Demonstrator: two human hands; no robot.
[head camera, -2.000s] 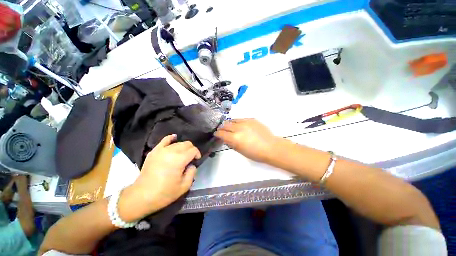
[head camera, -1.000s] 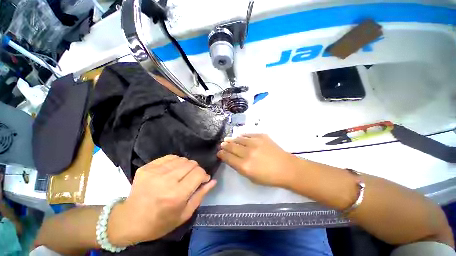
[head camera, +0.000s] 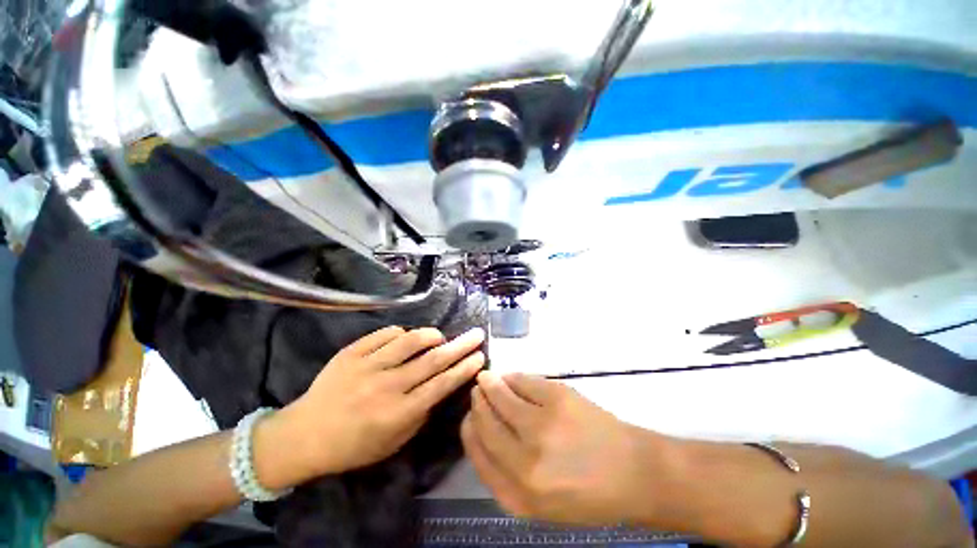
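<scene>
The dark fabric workpiece (head camera: 257, 353) lies bunched left of the needle area and hangs over the table's front edge. Its right edge runs under the presser foot area (head camera: 461, 284) of the white sewing machine (head camera: 600, 128). My left hand (head camera: 375, 396) lies on the cloth with its fingers pointing at the seam edge just in front of the foot. My right hand (head camera: 546, 444) pinches the cloth edge close to my left fingertips. The needle tip cannot be made out.
Thread snips (head camera: 787, 326) and a black strap (head camera: 921, 359) lie right. A phone (head camera: 747, 229) sits behind them. A curved metal guard (head camera: 214, 273) looms at left. A dark panel (head camera: 70, 289) lies over a brown board (head camera: 102, 412). A measuring tape (head camera: 536, 530) runs along the front edge.
The view has moved closer to the machine head. My left hand has moved forward and right onto the cloth by the seam edge, next to my right fingertips. My right hand still pinches the edge.
</scene>
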